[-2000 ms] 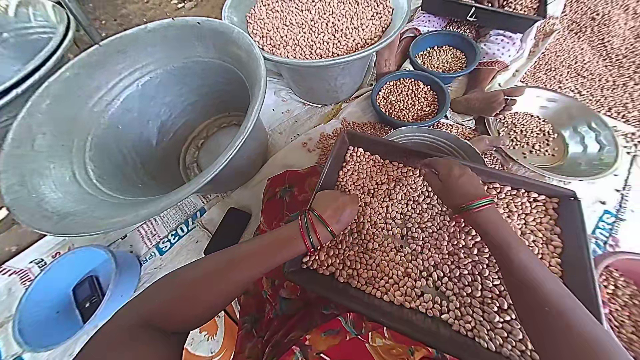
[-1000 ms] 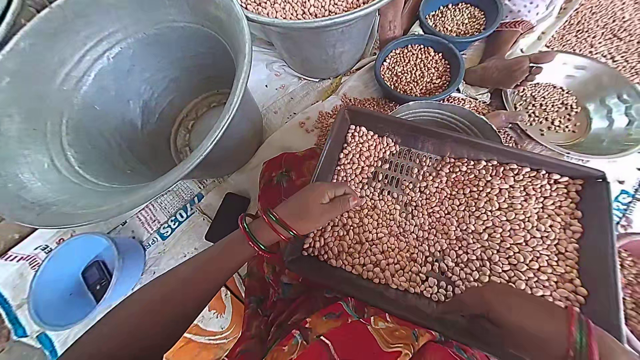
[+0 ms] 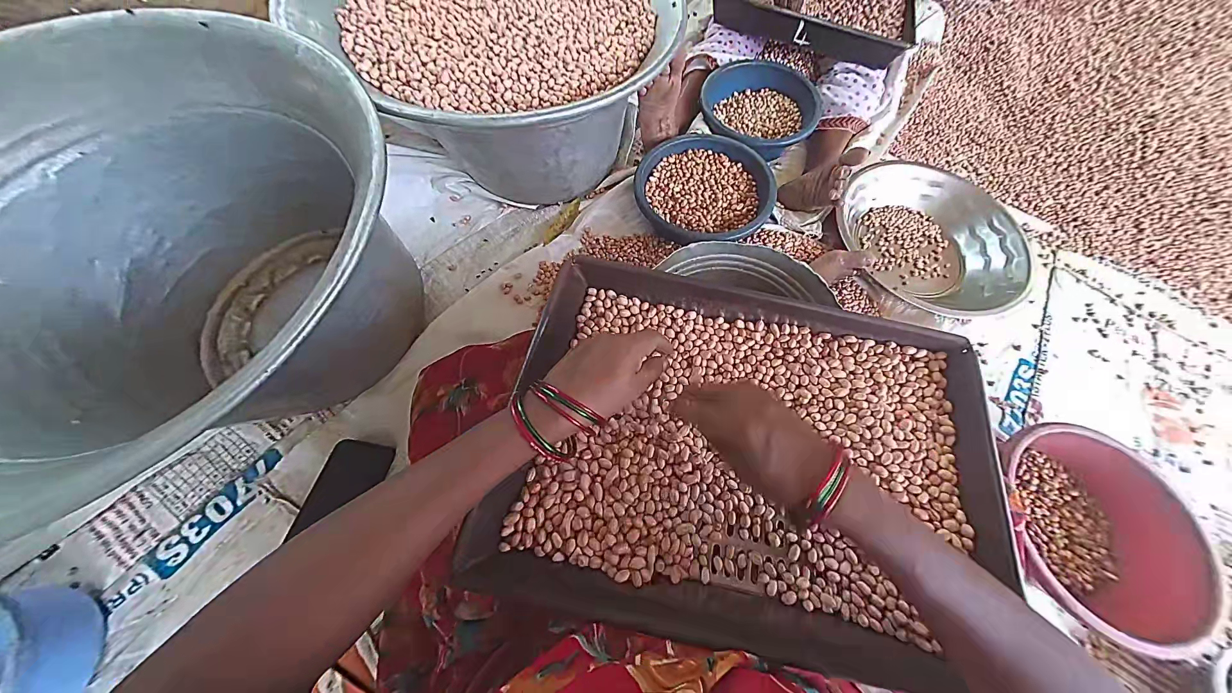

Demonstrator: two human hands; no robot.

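A dark rectangular sieve tray (image 3: 972,414) with a slotted bottom lies tilted on my lap, covered with a layer of shelled peanuts (image 3: 818,375). My left hand (image 3: 611,371), with red and green bangles at the wrist, is over the upper left of the peanuts, fingers curled; whether a nut is between them cannot be told. Close to its right, my right hand (image 3: 751,438) is over the middle of the tray, slightly blurred, its fingers pointing left and partly hidden. Bare slots show through the nuts near the tray's lower edge.
A large metal tub (image 3: 371,192) stands left, another metal tub (image 3: 520,144) heaped with peanuts behind. Blue bowls (image 3: 760,207) (image 3: 813,96), a steel plate (image 3: 1006,260) and a pink tub (image 3: 1155,539) hold nuts. A person's feet (image 3: 813,183) are beyond; a black phone (image 3: 346,476) lies left.
My right hand has moved from the tray's lower edge up to its middle. My left hand has shifted toward the upper part. The slots bared near the upper left are covered by nuts now.
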